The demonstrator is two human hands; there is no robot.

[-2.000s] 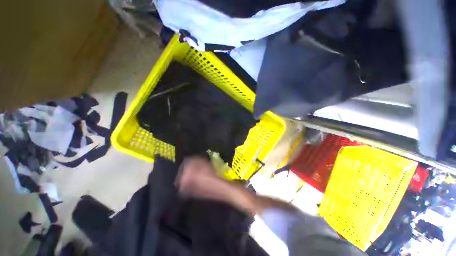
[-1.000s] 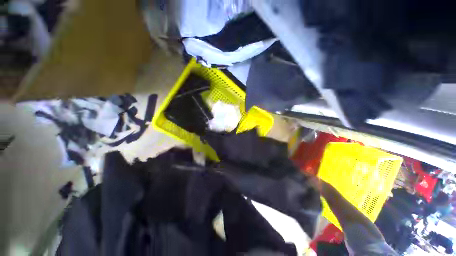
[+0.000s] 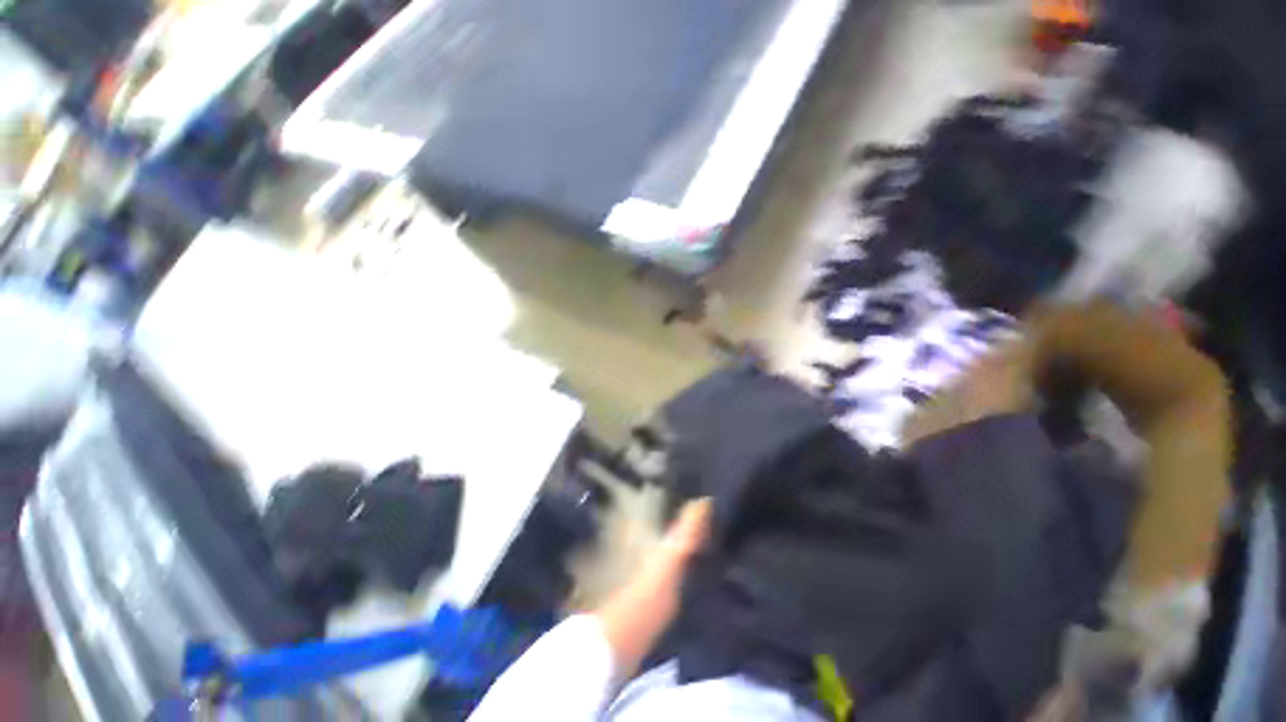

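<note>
A bundle of black and dark navy fabric (image 3: 846, 550) fills the lower middle of the head view. My left hand (image 3: 656, 578), with a pale sleeve, is at the left side of the bundle, its thumb against the cloth and its fingers hidden by it. The bundle appears held up in front of me. A small blurred skin-toned patch shows at the bottom edge, right of centre; it may be part of my right hand, but its grip is hidden. The view is strongly blurred.
A table (image 3: 656, 226) bearing dark material is at the top. A white surface (image 3: 339, 353) with dark pieces is left, above a blue bar (image 3: 339, 660). Dark and white scraps (image 3: 917, 339) lie on the floor, beside a brown curved object (image 3: 1185, 437), perhaps carton.
The view has swung away from the yellow and red crates to a table and other floor scraps. The dark fabric has come up in front of me, with my left hand now visible at it.
</note>
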